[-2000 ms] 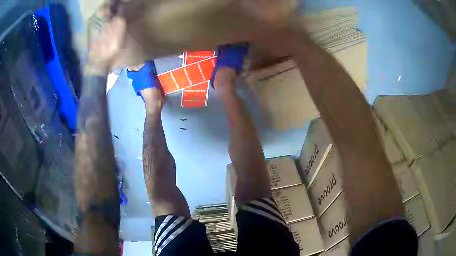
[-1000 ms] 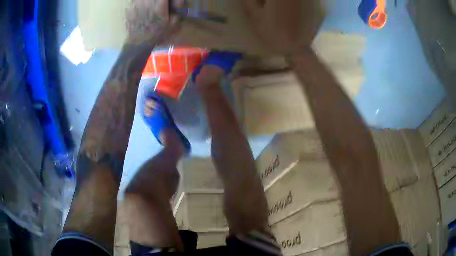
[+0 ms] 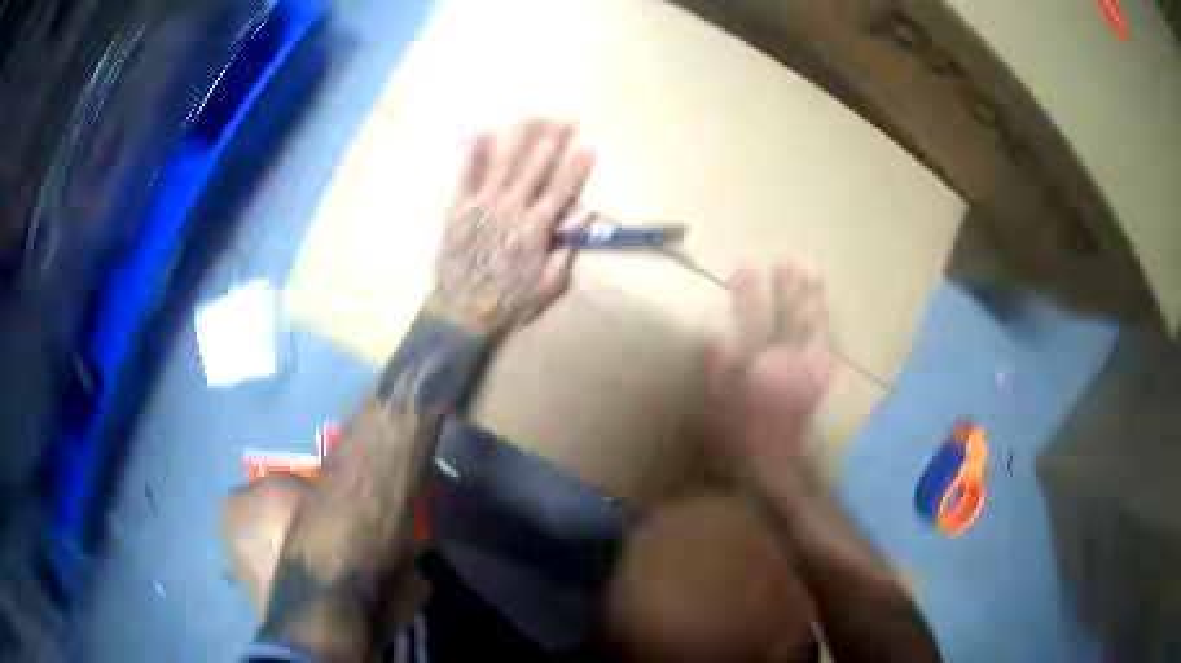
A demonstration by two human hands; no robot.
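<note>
A large tan carton (image 3: pixel 777 143) lies in front of me, its flaps meeting along a thin seam. My left hand (image 3: pixel 512 227) lies spread on its top, with a dark marker pen (image 3: pixel 628 236) held at the thumb and pointing right. My right hand (image 3: pixel 777 356) presses on the carton near the seam, palm down, blurred, with nothing visible in it. Part of the carton's near side is hidden by my arms and a knee.
A blue and orange tape gun (image 3: pixel 958 499) lies on the blue-grey floor at right. White paper (image 3: pixel 237 334) and red-orange stickers (image 3: pixel 279 464) lie at left, beside a blue pallet edge (image 3: pixel 162 246). A printed carton (image 3: pixel 997 117) stands behind.
The view has turned and the carton now shows lower and larger in front of me. Both hands have moved onto its top. The tape gun shows lower at right; the feet are out of view.
</note>
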